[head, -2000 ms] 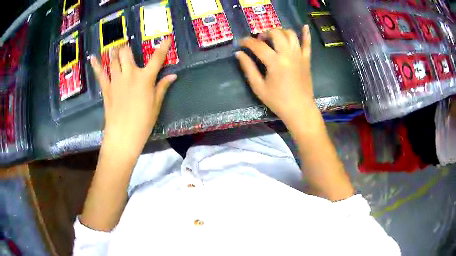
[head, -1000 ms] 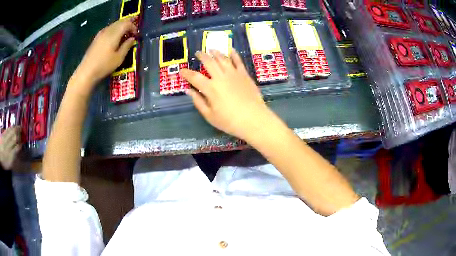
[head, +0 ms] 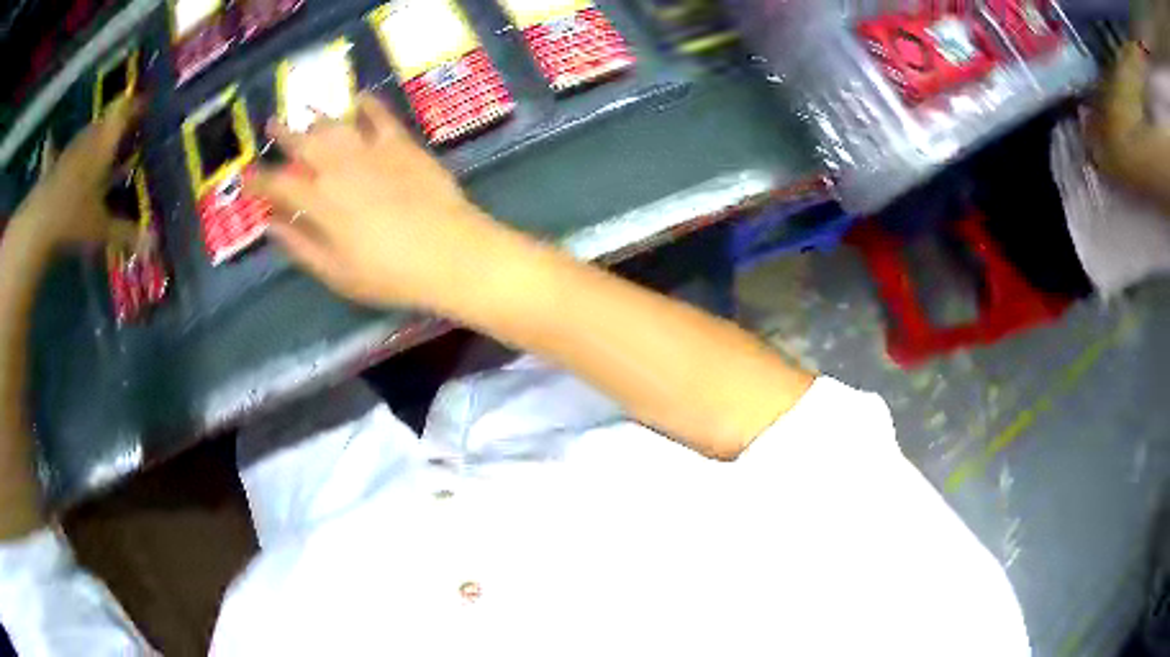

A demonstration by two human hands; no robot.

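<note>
Red keypad mobile phones with yellow screen frames lie face up in a clear blister tray (head: 513,139) on the dark green bench. Two phones at the right of the front row (head: 443,67) have white lit screens. A phone further left (head: 228,180) has a dark screen. My right hand (head: 372,212), blurred, lies over the keypad of a phone with a lit screen (head: 316,84). My left hand (head: 80,186), blurred, is over the leftmost phones, its fingers spread around a dark-screened one. Whether either hand grips a phone is hidden by blur.
A shiny clear stack of trays (head: 847,141) with red phones back side up stands at the right. A red plastic stool (head: 917,315) is on the grey floor below. Another person's arm (head: 1136,122) shows at the right edge. The bench's worn front edge (head: 693,205) runs before me.
The view has turned and tilted, so the tray sits further left. My left hand has come down onto the leftmost phones. My right hand stays over the same lit phone.
</note>
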